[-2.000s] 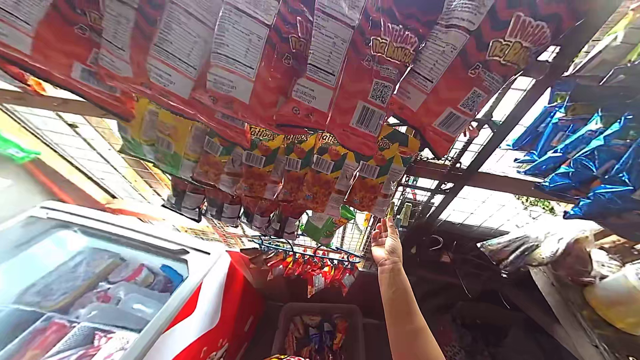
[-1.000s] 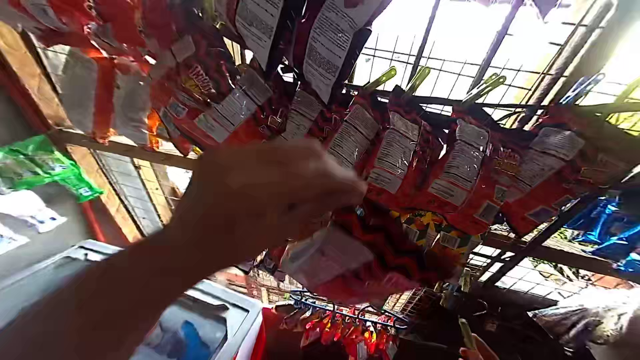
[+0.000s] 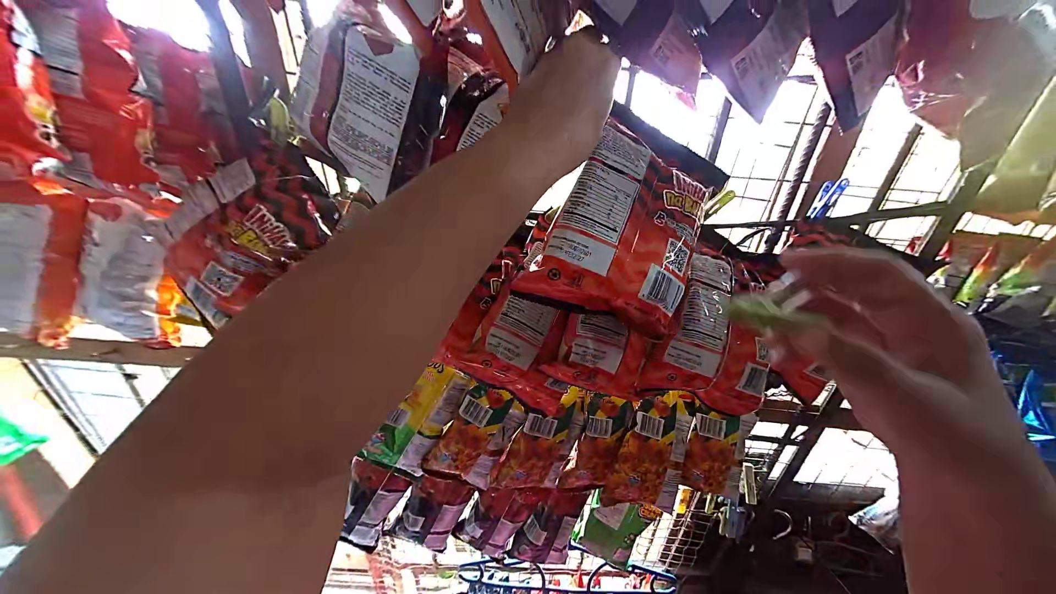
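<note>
My left hand [image 3: 569, 91] reaches up at the top middle, its fingers closed at the top edge of a red and black snack bag [image 3: 619, 223] that hangs below it. My right hand [image 3: 866, 330], blurred, is raised at the right and holds a pale green clothespin [image 3: 775, 315] between thumb and fingers. The clothespin is to the right of the bag and apart from it. Behind hang more red snack bags [image 3: 697, 330], and a green clothespin [image 3: 719, 202] sits on the line just right of the held bag.
Rows of yellow-green snack packs [image 3: 536, 437] and purple packs [image 3: 495, 520] hang lower down. Blue clothespins [image 3: 827, 200] grip the line at the right. More bags hang at the left and overhead, before a wire grille. A blue hanger rack [image 3: 569, 573] is at the bottom.
My left hand has gone up from the middle of the view and the red bag hangs higher, below it. My right hand has risen from the lower edge with the clothespin. The view has tilted upward.
</note>
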